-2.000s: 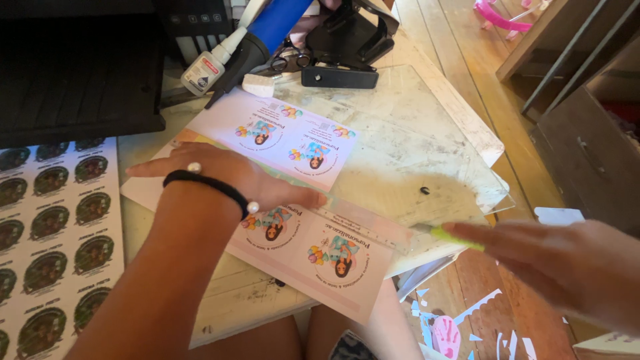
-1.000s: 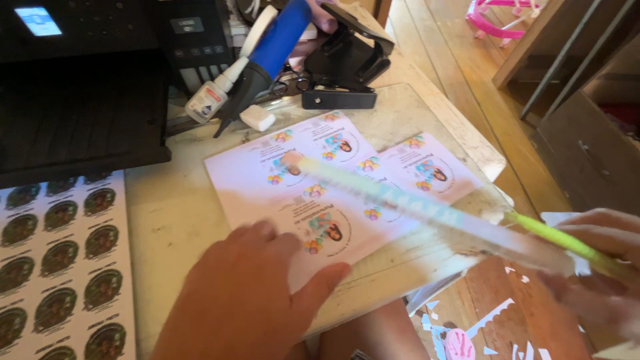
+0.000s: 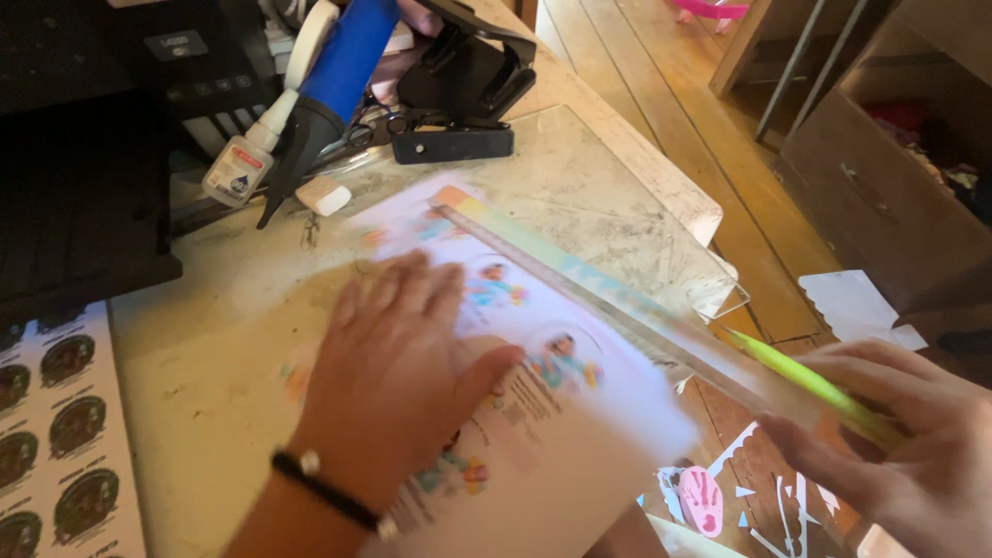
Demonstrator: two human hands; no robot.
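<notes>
My left hand (image 3: 395, 356), with a dark beaded band at the wrist, lies spread on a printed paper sheet (image 3: 589, 418) bearing repeated small cartoon designs; the sheet is blurred. My right hand (image 3: 899, 418) holds a long ruler (image 3: 573, 271) with a pastel-coloured edge, reaching up and left along the sheet's far side. In the same hand is a slim yellow-green tool (image 3: 806, 380), its pointed tip facing left; whether it is a knife or a pen I cannot tell.
A black printer (image 3: 77, 170) stands at left above a sheet of round dark stickers (image 3: 70, 434). Behind the paper lie a glue bottle (image 3: 240, 167), a white eraser (image 3: 324, 195), scissors (image 3: 372, 128), a blue and black tool (image 3: 341, 70) and a black stapler-like object (image 3: 453, 143). Paper scraps (image 3: 852, 306) litter the wooden floor.
The two overlapping pieces seen a second ago have shifted and turned under my left hand. Two seconds ago my left hand pressed on the ruler; now the ruler is in my right hand.
</notes>
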